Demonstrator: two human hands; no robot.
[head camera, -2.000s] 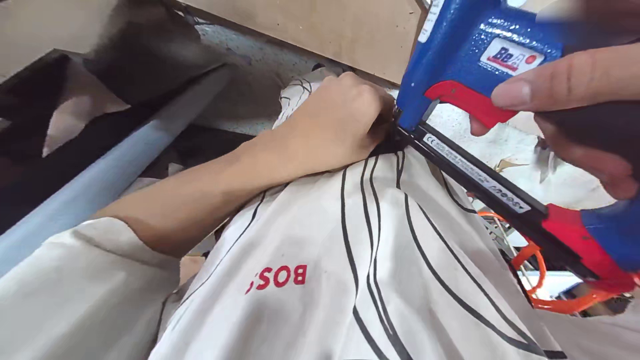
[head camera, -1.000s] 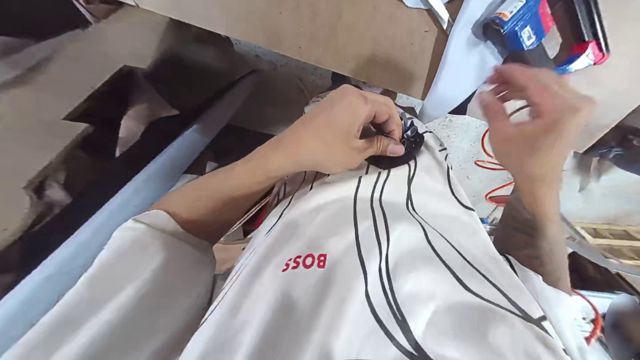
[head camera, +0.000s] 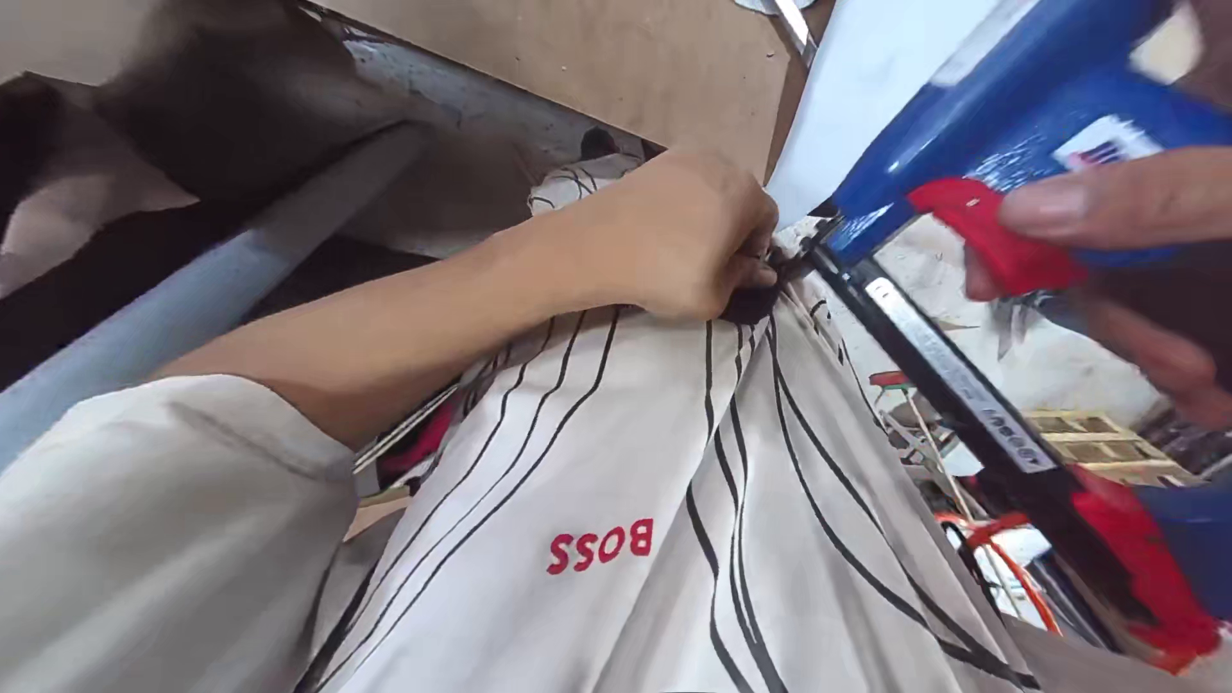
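Note:
My left hand (head camera: 698, 236) pinches a small piece of dark material (head camera: 751, 303) near the top of the white shirt with black lines (head camera: 654, 433), at the centre of the view. My right hand (head camera: 1126, 231) is wrapped around a blue and red pneumatic stapler (head camera: 1020, 115) at the right, a finger lying on its red trigger (head camera: 991, 231). The stapler's nose is right beside my left fingertips, and its black magazine (head camera: 972, 385) slants down to the right. Whether the nose touches the dark material cannot be told.
A brown wooden panel (head camera: 616, 58) spans the top, with a white surface (head camera: 876, 96) beside it. A grey-blue bar (head camera: 192, 279) runs diagonally at the left. An orange hose (head camera: 1025, 577) and a wooden pallet-like frame (head camera: 1097, 448) show at the lower right.
A second ago my right hand was empty and the stapler lay at the upper right; now the hand holds it beside my left hand. My left hand has kept its pinch near the dark material.

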